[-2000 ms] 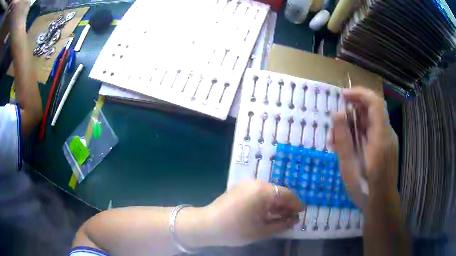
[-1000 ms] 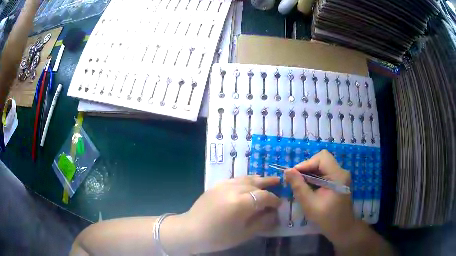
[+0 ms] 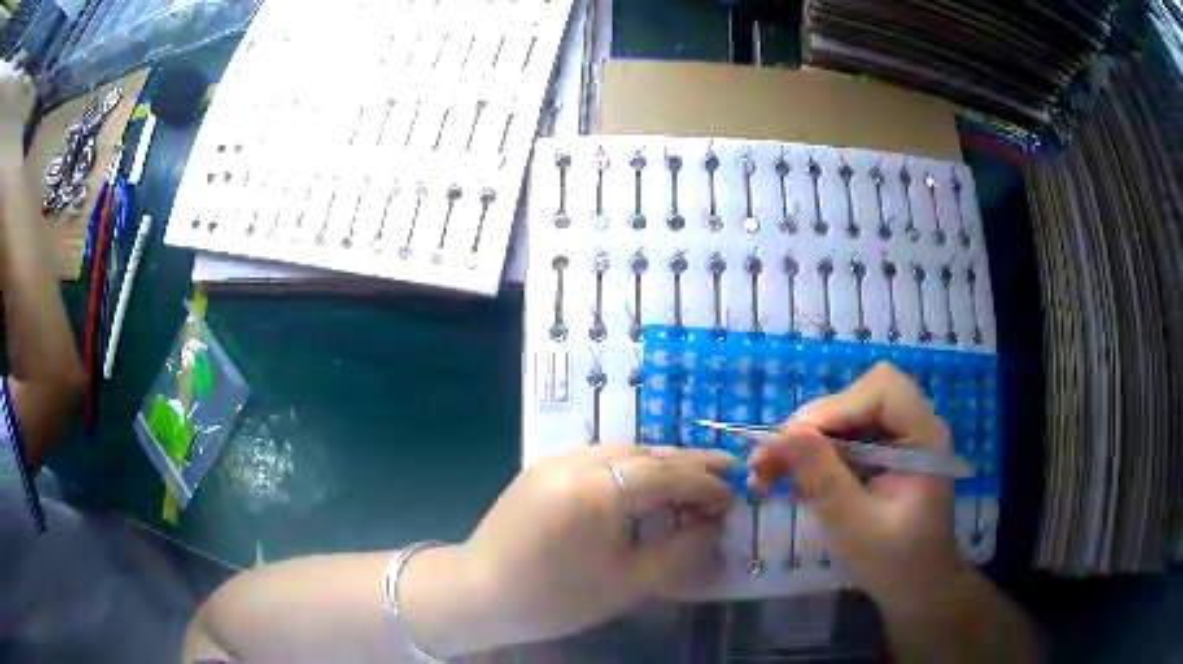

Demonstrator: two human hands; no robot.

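A white board bears rows of dark dumbbell-shaped parts. A blue dotted sheet lies over its lower middle. My right hand holds silver tweezers like a pen, with the tips pointing left just above or on the blue sheet. My left hand lies over the lower left of the board, fingers bent, fingertips at the sheet's lower edge. Whether it pinches anything small is hidden.
Another white board lies behind on the left. Near it are a clear zip bag, pens, metal pieces on cardboard and another person's arm. Stacks of thin boards stand at the right and back right.
Two seconds ago my right hand was raised over the board's right side; it has come down with the tweezers to the blue sheet. My left hand's fingers have spread from a closer curl.
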